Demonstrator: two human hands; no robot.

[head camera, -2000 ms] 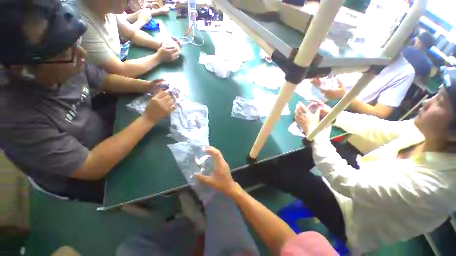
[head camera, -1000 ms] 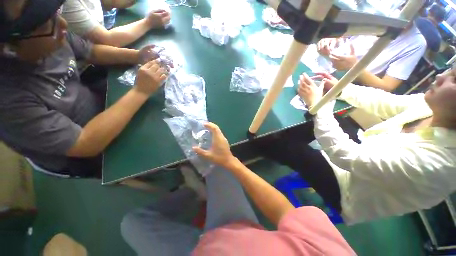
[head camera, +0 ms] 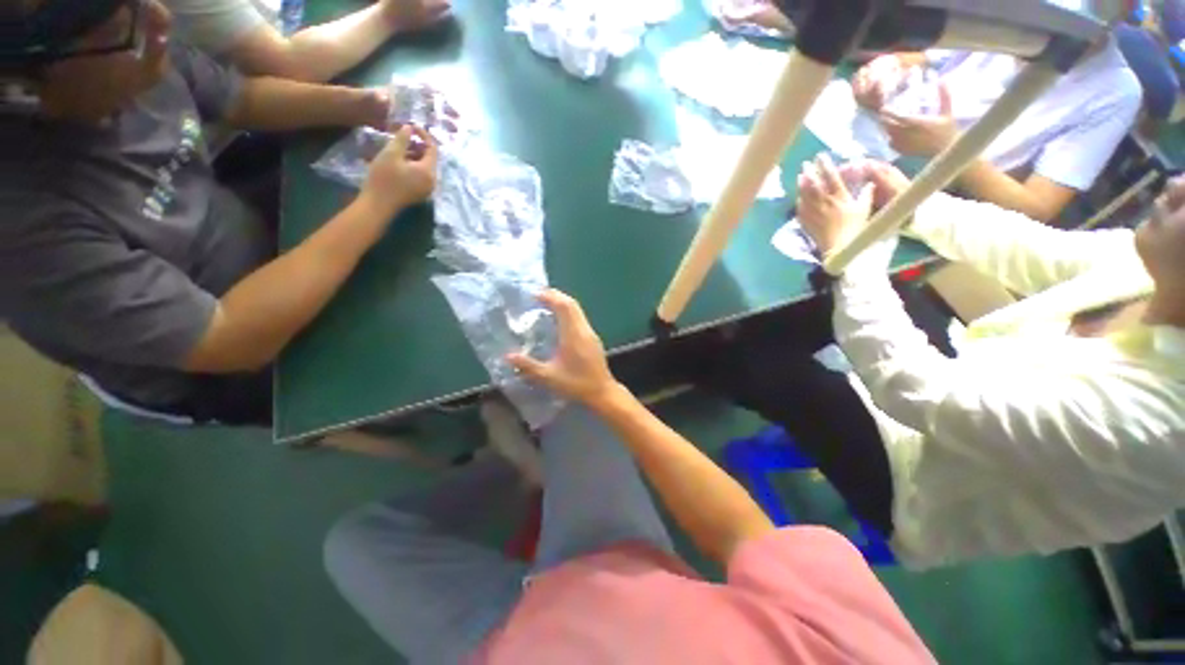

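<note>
My right hand (head camera: pixel 569 357) reaches in from the right at the table's near edge. Its thumb and fingers are spread around a clear round part (head camera: pixel 530 327) inside a clear plastic bag and hold it by the sides. The bag (head camera: pixel 484 312) lies flat, partly on the table, with its lower end hanging over the edge above my grey-blue leg. Another clear bag (head camera: pixel 487 208) lies directly beyond it, touching it. My left hand does not show.
A seated person in a dark grey shirt (head camera: pixel 143 208) handles a clear item at left; a person in pale yellow (head camera: pixel 1027 377) works at right. Pipe-frame legs (head camera: pixel 747 195) stand at the green table's (head camera: pixel 351 351) near edge. More bags (head camera: pixel 650 175) lie beyond. A blue stool (head camera: pixel 780 474) is below right.
The view has shifted, so the table sits higher in the picture. My right hand keeps the same hold on the bagged part. The left neighbour's hands have moved slightly apart.
</note>
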